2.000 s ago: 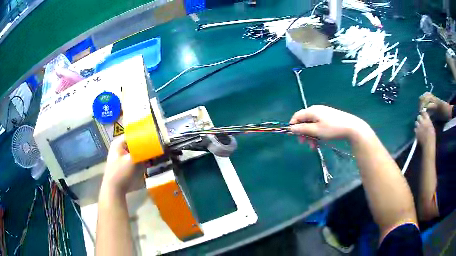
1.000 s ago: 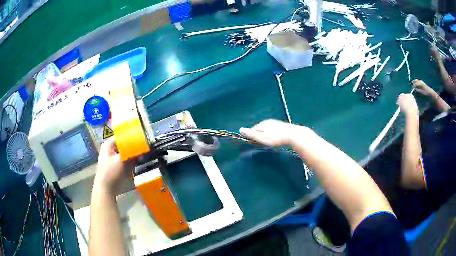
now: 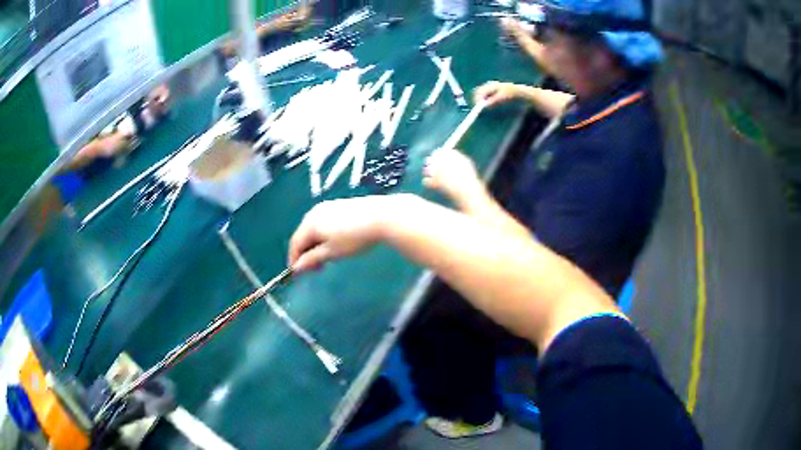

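My right hand [image 3: 338, 235] is closed around the end of a thin multicoloured wire bundle [image 3: 206, 331] and holds it above the green bench. The bundle runs down left to the harness taping machine, whose orange winding head [image 3: 54, 406] shows at the lower left edge. The machine is mostly cut off by the picture's edge. A grey roll [image 3: 156, 395] sits beside the head, blurred. My left hand is not in view. A pale sleeved cable [image 3: 274, 303] lies on the bench and passes behind the bundle.
An open white carton [image 3: 230, 176] stands on the bench [image 3: 369, 286], near a heap of white sleeves [image 3: 321, 123] and small black parts [image 3: 386, 165]. A co-worker [image 3: 584, 189] in a blue cap sits close on the right, holding a white strip. Other hands show across the bench.
The view has swung right, so the machine has moved to the lower left edge and my left hand has left the picture. My right hand now grips the bundle's end; a second ago it lay flatter along it.
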